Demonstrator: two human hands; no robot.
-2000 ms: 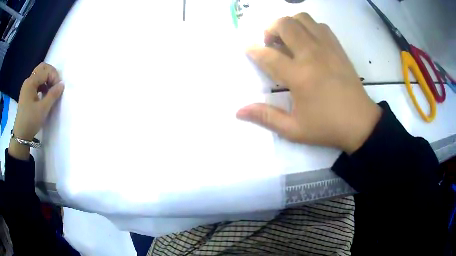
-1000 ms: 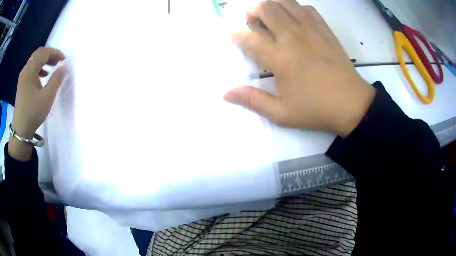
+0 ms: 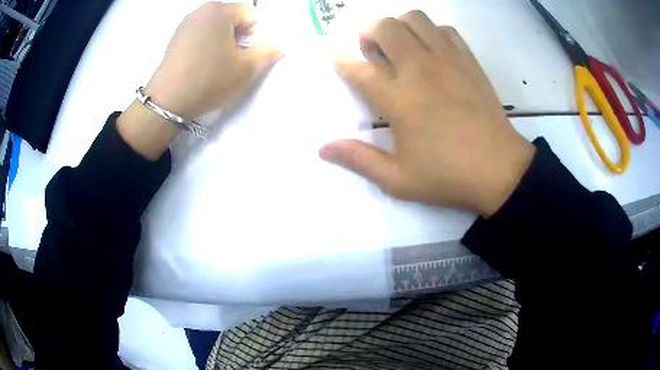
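Note:
A thin white panel [image 3: 289, 224] lies over the table's front and hangs a little past its edge; glare hides much of its outline. My left hand [image 3: 217, 69] is at the top centre-left, thumb and fingers curled together at the panel; whether they pinch cloth is not clear. My right hand [image 3: 441, 115] rests on the panel's right side, thumb and fingers apart, holding nothing visible. The green piece near the presser foot [image 3: 318, 16] shows at the top, between my hands.
Fabric shears [image 3: 602, 108] with yellow and red handles lie at the right, beside small blue-grey snips [image 3: 644, 101]. A ruler tape [image 3: 441, 267] runs along the front edge. A dark panel [image 3: 51, 72] lies far left. Checked cloth [image 3: 369, 336] covers my lap.
My left hand has moved right and up from the panel's left edge to near the green piece. The panel's left side has shifted inward. My right hand has hardly moved.

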